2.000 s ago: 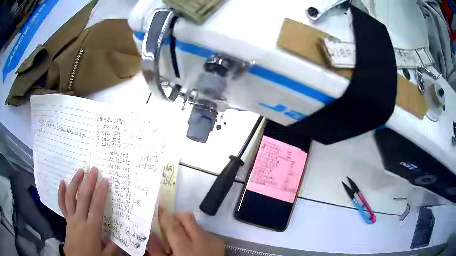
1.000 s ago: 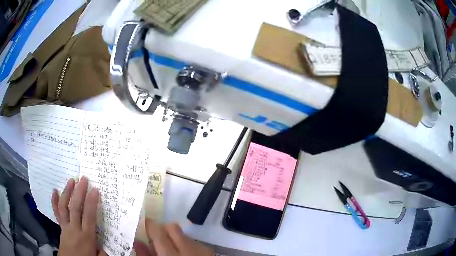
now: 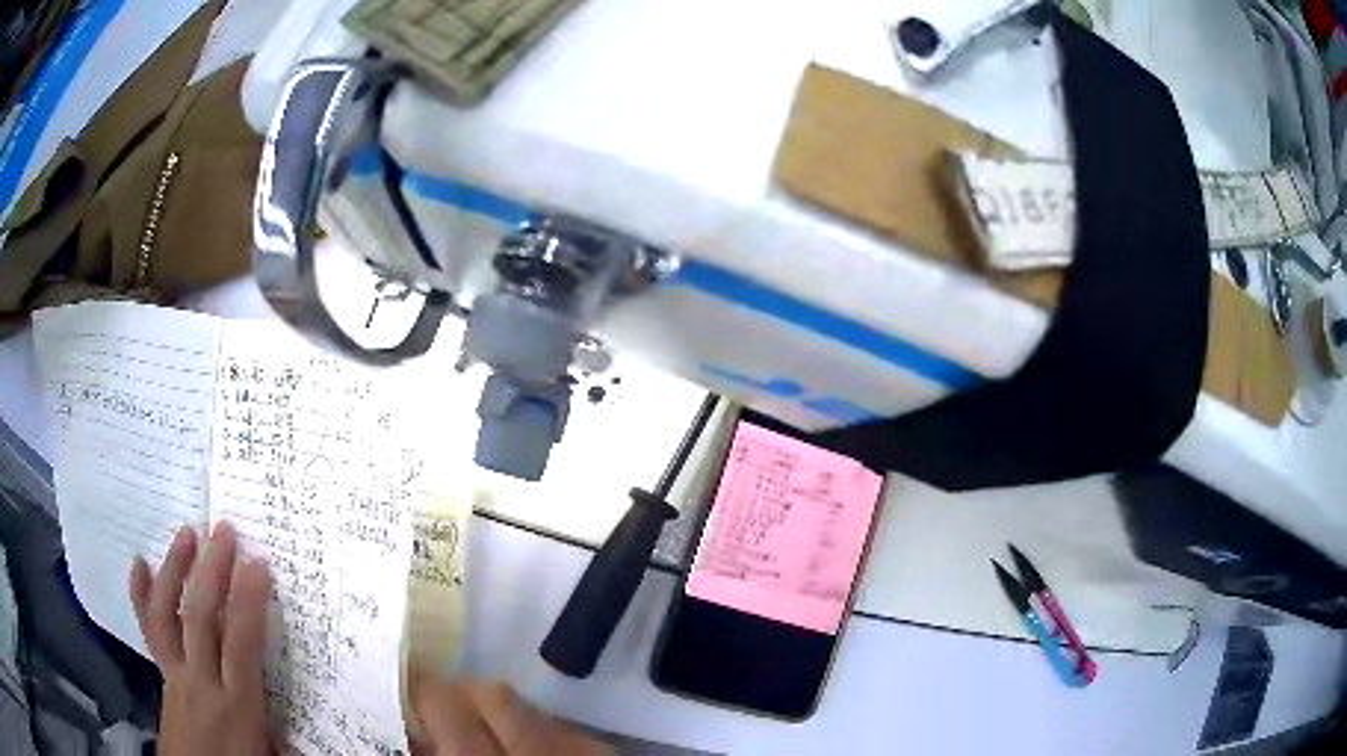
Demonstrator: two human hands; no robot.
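An open notebook point(image 3: 318, 488) with lined, handwritten pages lies on the table at the left. My left hand point(image 3: 211, 635) rests flat on its lower part with the fingers spread. My right hand point(image 3: 480, 719) is at the notebook's lower right corner, cut off by the bottom edge; its fingertips are blurred, and whether it pinches the page cannot be told. A yellowish strip of paper point(image 3: 437, 591) with writing shows along the notebook's right edge. A smartphone point(image 3: 771, 569) with a pink screen area lies right of a black-handled screwdriver point(image 3: 607, 583).
The white sewing machine head point(image 3: 709, 192) with a black band point(image 3: 1130, 266) spans the top and right. Brown cloth point(image 3: 207, 192) with a zip lies at the upper left. Thread snips point(image 3: 1044, 616) lie right of the phone.
The view has shifted, so the notebook and both hands sit further left and lower in the picture. My hands keep about the same places at the notebook. No object has clearly moved on the table.
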